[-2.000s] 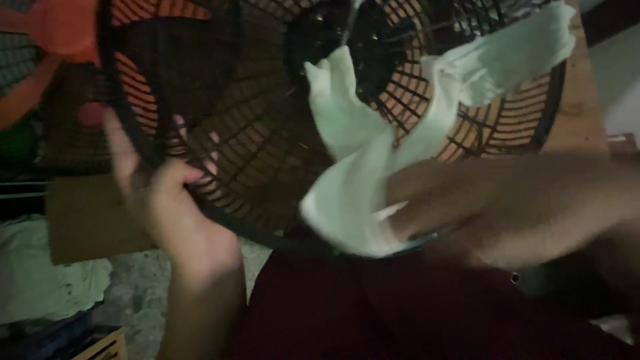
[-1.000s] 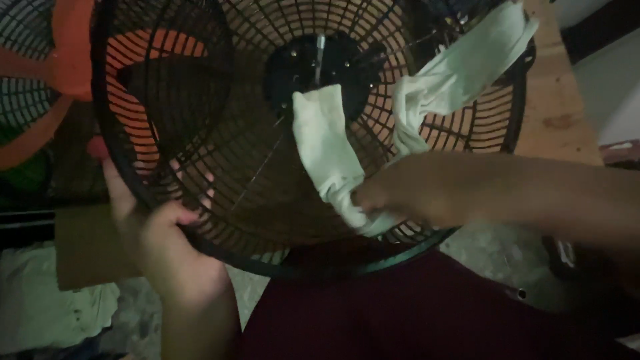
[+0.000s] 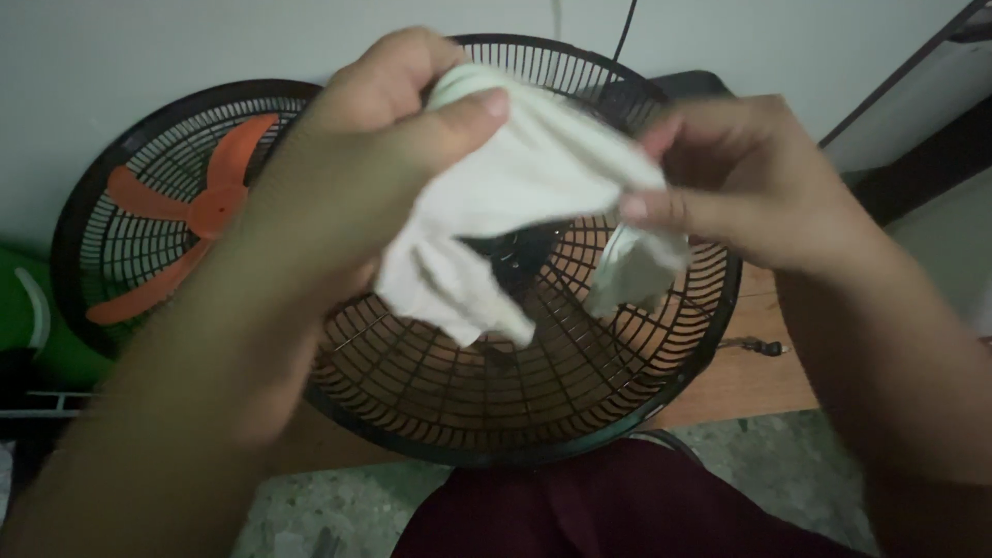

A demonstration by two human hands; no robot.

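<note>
A white cloth [image 3: 535,170] is stretched between my two hands, its loose ends hanging down. My left hand [image 3: 411,116] grips it at the upper left, thumb on top. At its right end, my right hand [image 3: 713,178] pinches it between thumb and fingers. Below and behind the cloth lies a black round fan grille [image 3: 573,387], tilted, its near rim by my maroon-clad lap; the cloth partly hides its dark hub. No finger is plainly seen holding the grille.
A second grille with orange fan blades [image 3: 221,211] leans at the left near the wall. A plug on a cord [image 3: 763,348] lies on the wooden surface [image 3: 752,391] at the right. A green object [image 3: 54,325] stands at far left, and speckled floor [image 3: 333,511] shows below.
My left hand has let go of the grille's rim and now holds the cloth. The cloth, earlier in my right hand against the grille, is now raised above it between both hands. The view has shifted.
</note>
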